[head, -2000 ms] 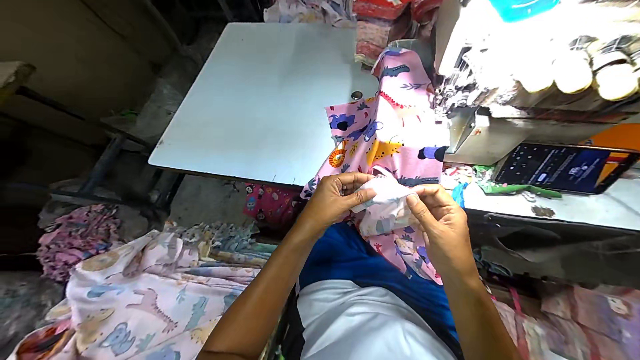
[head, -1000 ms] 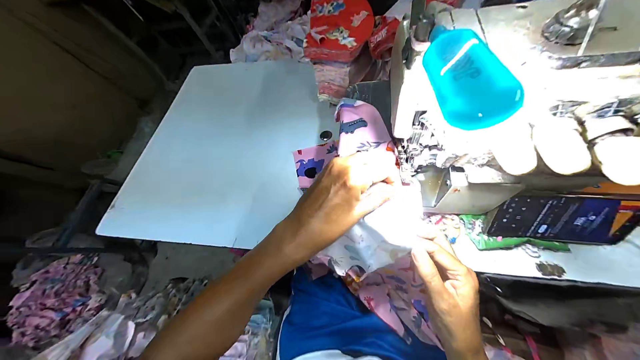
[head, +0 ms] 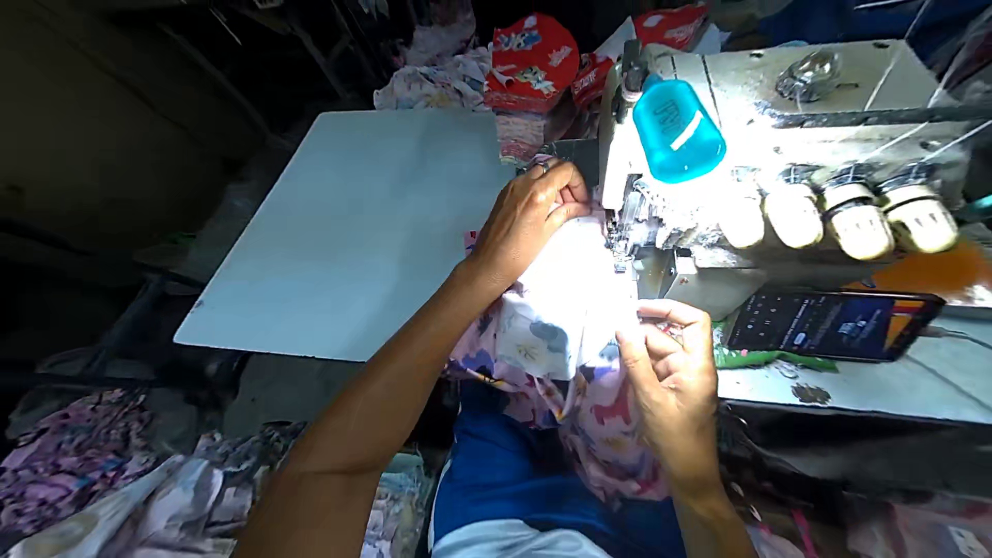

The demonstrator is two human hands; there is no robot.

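A white printed fabric piece [head: 539, 341] lies over pink animal-print fabric [head: 612, 418] at the needle area of an overlock sewing machine [head: 697, 225]. My left hand [head: 535, 213] is on the cloth at its far edge, just left of the presser foot, fingers bent and pinching it. Nearer to me, my right hand [head: 670, 364] pinches the cloth's right edge between thumb and index finger. Strong light washes out the middle of the white piece, and the pink fabric hangs down over my lap.
A white work table [head: 387, 225] extends to the left. On the machine is a blue translucent guard [head: 680, 132]. A phone [head: 833, 324] leans at the right, beside green cloth [head: 775, 359]. Red printed pieces [head: 531, 58] are stacked behind. Fabric heaps [head: 85, 457] lie at the lower left.
Both hands and the white piece have moved from near my lap up to the machine's needle area. Since one second ago, my left hand has gone further back along the cloth. The view has shifted.
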